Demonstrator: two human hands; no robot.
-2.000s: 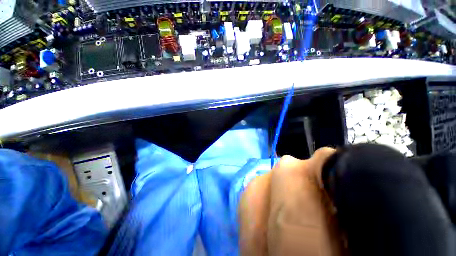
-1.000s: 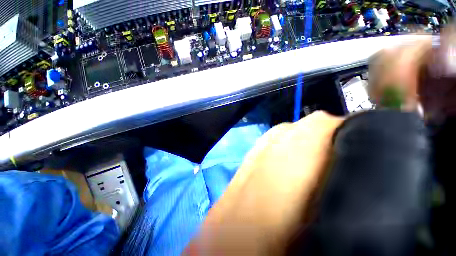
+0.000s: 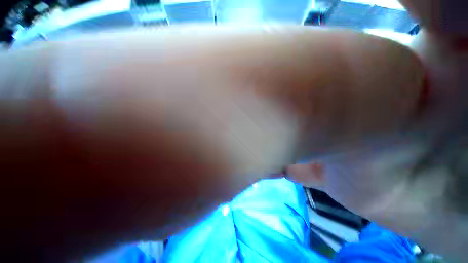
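Note:
A large blurred bare finger or hand (image 3: pixel 215 97) lies very close to the camera. It spans the picture from the left edge almost to the right edge. More blurred skin (image 3: pixel 395 185) shows at the right, with a small sharper fingertip-like part near the centre. I cannot tell which of my hands each part belongs to, or whether anything is held. A small dark patch with blurred parts (image 3: pixel 31 13), possibly a circuit board, shows at the top left. The work area is mostly hidden.
Blue smock cloth (image 3: pixel 267 221) shows at the bottom centre, and more blue cloth (image 3: pixel 379 246) at the lower right. Grey and dark strips (image 3: pixel 331 226) lie between them. A bright, pale curved structure (image 3: pixel 190 13) runs along the top, too overexposed to name.
Blurred skin now covers most of the picture. The bin of white parts, the black-covered finger and most of the boards are out of sight. The camera view has shifted.

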